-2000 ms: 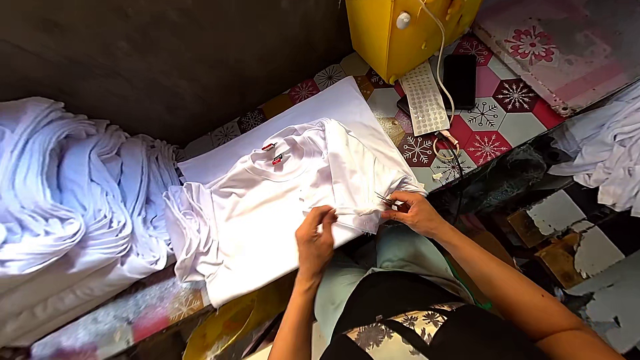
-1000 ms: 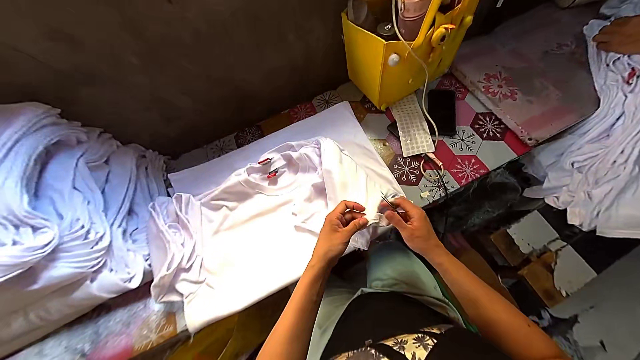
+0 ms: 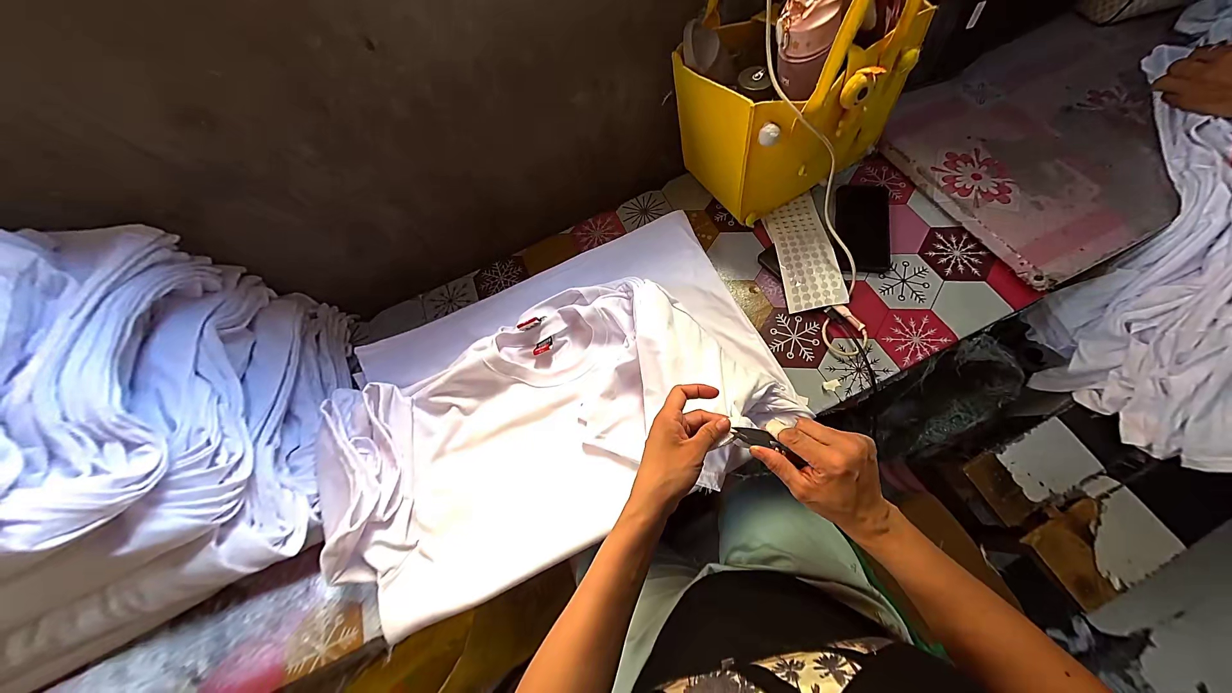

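White T-shirts [image 3: 500, 472] lie flat in front of me, with red-marked neck labels [image 3: 543, 345] showing at the collar. My right hand [image 3: 833, 467] is closed around a small dark cutting tool, apparently thread snips [image 3: 767, 443], with its tip pointing left. Near that tip, at the shirt's right sleeve edge, my left hand [image 3: 681, 445] has thumb and index finger pinched together; whatever is between them is too small to make out. Gathered sleeves [image 3: 371, 481] bunch at the left side of the shirts.
A tall heap of white garments [image 3: 144, 404] stands at the left. Behind are a yellow bag [image 3: 717, 135] with a bottle and can, a phone [image 3: 862, 228], a dotted sheet [image 3: 807, 255] and a white cable. At far right, another person's hand [image 3: 1198, 82] rests on white fabric [image 3: 1155, 356].
The dark tool now points left between my hands at the sleeve edge. The view has shifted right, and another person's hand has come into sight since the oldest frame.
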